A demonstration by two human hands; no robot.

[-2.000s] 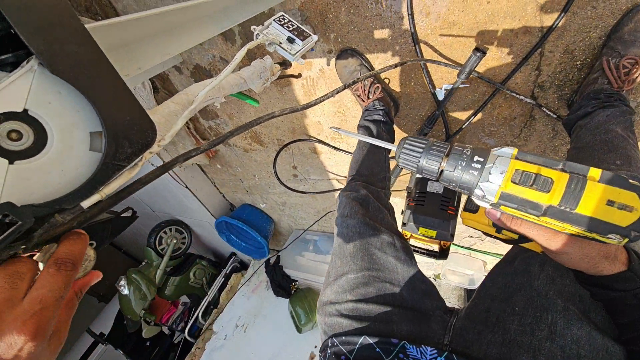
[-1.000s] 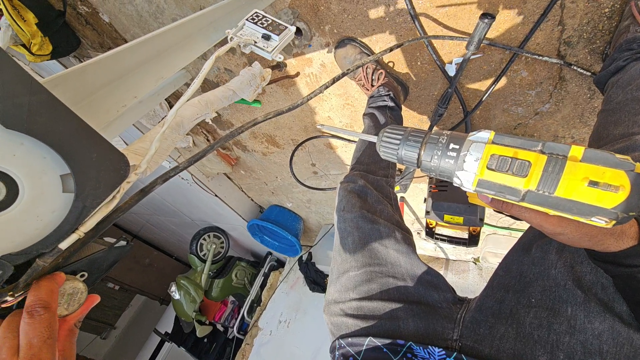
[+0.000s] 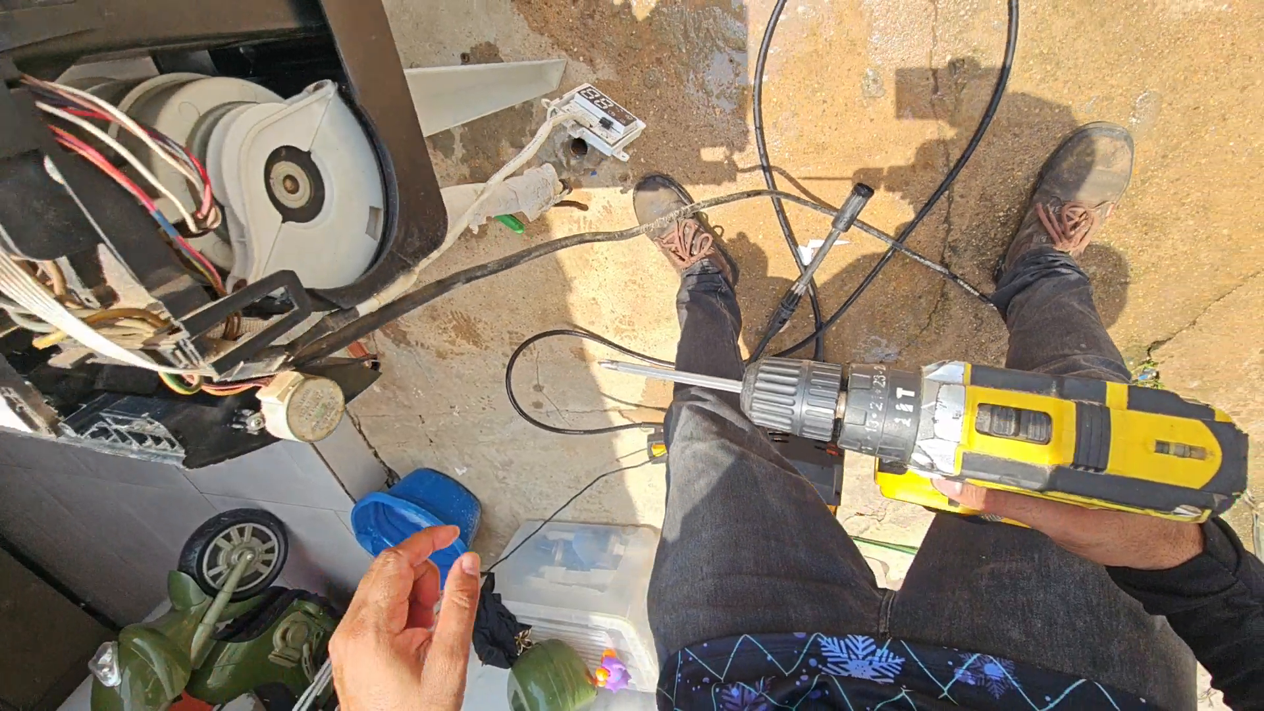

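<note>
My right hand (image 3: 1096,523) is closed around the grip of a yellow and black cordless drill (image 3: 1047,434). A long screwdriver bit (image 3: 671,375) sits in its chuck and points left. My left hand (image 3: 405,612) is raised at the lower middle, fingers curled, thumb and index tips a little apart; whether something small lies between them is unclear. Above and left of it, a small round stepper motor (image 3: 301,407) hangs at the edge of an opened black appliance housing (image 3: 405,188). Inside that housing are a white blower casing (image 3: 336,217) and loose coloured wires (image 3: 128,197).
A display board (image 3: 597,118) on a taped cable lies at the top. Black cables (image 3: 760,197) cross the concrete floor near my shoes. Below are a blue basin (image 3: 434,504), a clear plastic box (image 3: 583,573) and a green toy vehicle (image 3: 247,642).
My left hand has come away from the round motor, which it was touching, and is now lower and to the right. The drill stays in my right hand. The view has shifted, showing more of the housing.
</note>
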